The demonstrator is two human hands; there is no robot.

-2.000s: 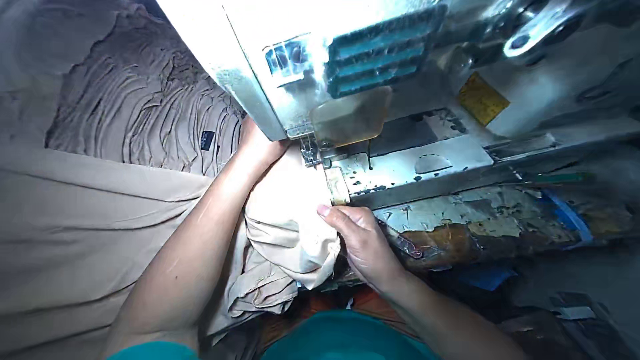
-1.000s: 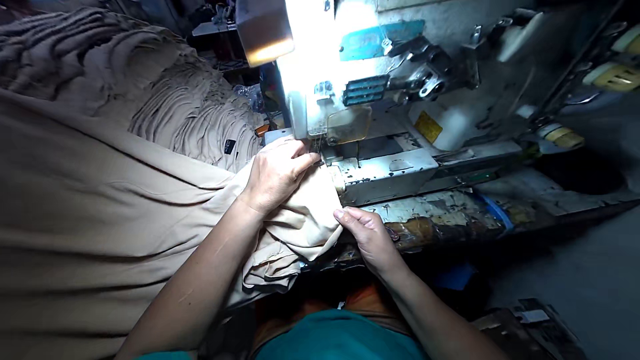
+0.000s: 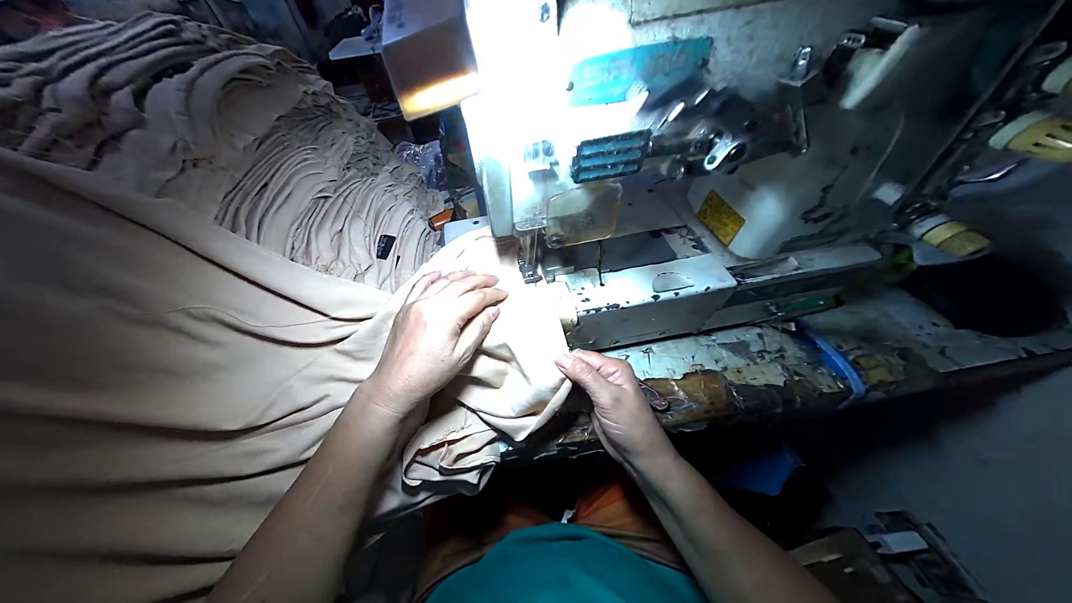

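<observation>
Beige fabric (image 3: 523,352) lies under the presser foot (image 3: 531,272) of an industrial sewing machine (image 3: 653,297), which is lit by a bright lamp. My left hand (image 3: 440,331) rests flat on the cloth, left of the needle area, its fingers pointing toward the foot. At the near right edge of the fabric, my right hand (image 3: 611,394) pinches the cloth between thumb and fingers, just below the machine bed. A wide stretch of the same cloth (image 3: 167,335) spreads off to the left. The needle tip itself is hard to make out in the glare.
A tall pile of folded beige fabric pieces (image 3: 327,193) stands at the back left, with a small black tag (image 3: 385,246) on it. The worn table edge (image 3: 712,398) runs along the front right, with a blue strap (image 3: 837,360) over it. Thread cones (image 3: 946,234) are at the right.
My left hand has come back from beyond the needle area to the near left of the presser foot. My right hand stays at the fabric edge. The view has shifted, showing more of the machine.
</observation>
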